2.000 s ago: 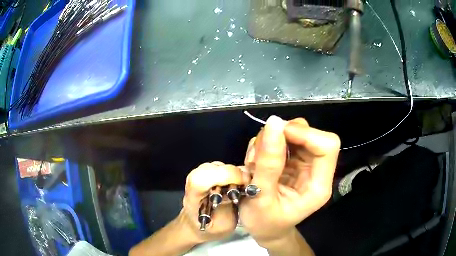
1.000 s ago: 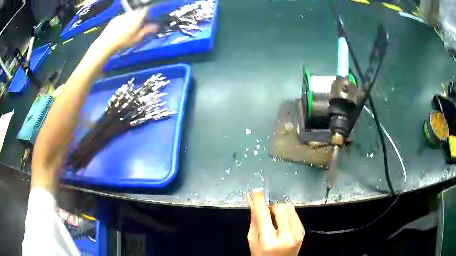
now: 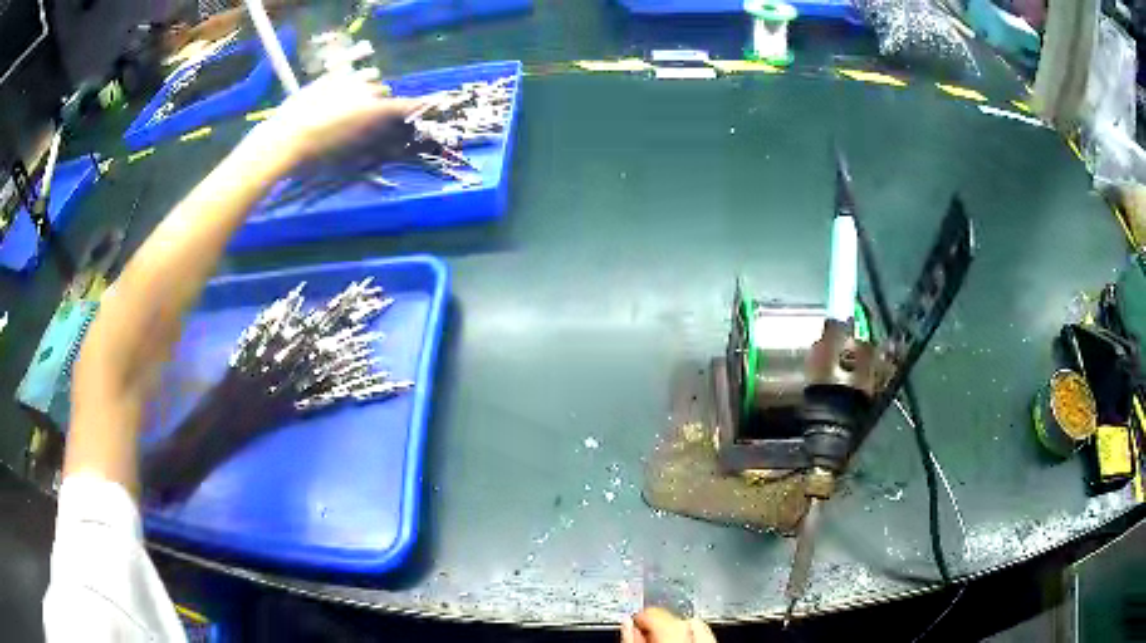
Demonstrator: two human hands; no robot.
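My left hand (image 3: 329, 111) is blurred over the rear blue tray (image 3: 377, 221), at the left side of its bundle of dark cables with silver ends (image 3: 471, 116). Pale, blurred bits show by its fingers; whether it holds them I cannot tell. My right hand (image 3: 666, 627) shows only its fingertips at the bottom edge, by the bench edge; its grip is cut off. The soldering iron (image 3: 832, 427) points down toward the bench edge, beside the solder spool (image 3: 779, 358), above a crusted stand base (image 3: 704, 484).
A front blue tray (image 3: 339, 484) holds another cable bundle (image 3: 321, 352). A black cord (image 3: 927, 477) and thin solder wire (image 3: 951, 502) run right of the iron. A round tin of golden wool (image 3: 1071, 408) and yellow block (image 3: 1112, 452) lie at right. Another spool (image 3: 768, 35) stands at the back.
My left hand left the connectors' earlier place before me and reached to the rear tray. My right hand dropped toward the bottom edge. The view has tilted up, showing more of the bench.
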